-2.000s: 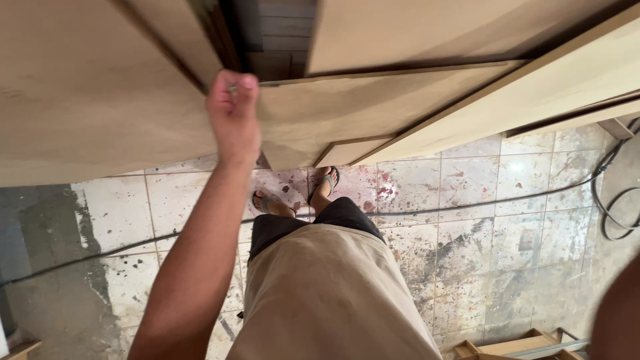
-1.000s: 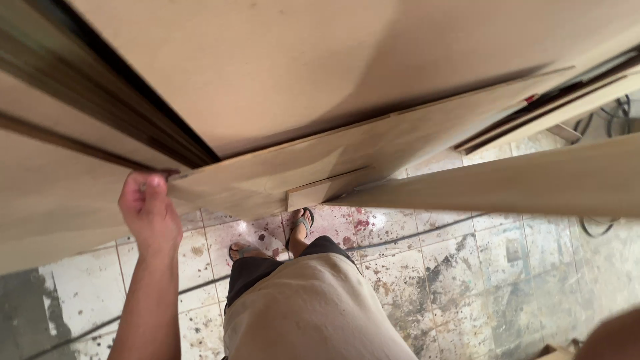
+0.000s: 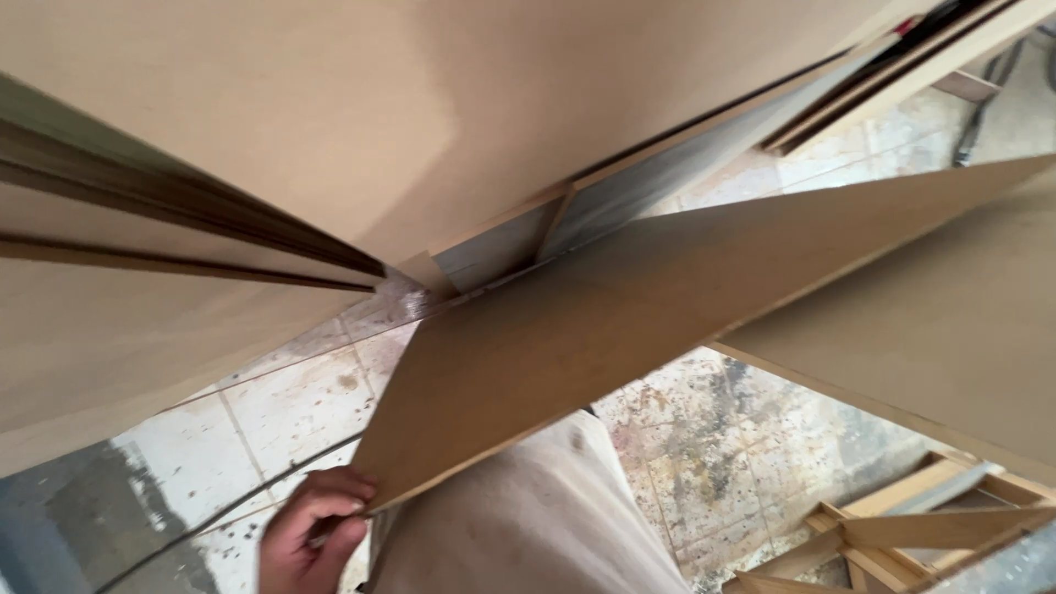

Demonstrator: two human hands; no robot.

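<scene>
My left hand [image 3: 318, 524], at the lower left, grips the near corner of a thin brown wood panel [image 3: 577, 330] between thumb and fingers. The panel slants across the view from that hand up to the right edge, over my apron-like beige clothing [image 3: 520, 511]. A second, paler panel [image 3: 932, 330] lies against or just under it at the right; whether they touch I cannot tell. Large upright sheets [image 3: 495, 107] stand beyond the held panel. My right hand is not in view.
More sheets [image 3: 165, 330] stand on edge at the left. Wooden frame pieces [image 3: 907, 528] lie on the stained tile floor [image 3: 718, 445] at the lower right. A dark cable [image 3: 239, 499] crosses the floor at the lower left. Narrow boards [image 3: 891, 82] lean at the upper right.
My left hand has drawn the thin panel away from the large upright sheets and toward my body. A grey surface and a tile strip now show behind it. The paler panel at the right has come into view.
</scene>
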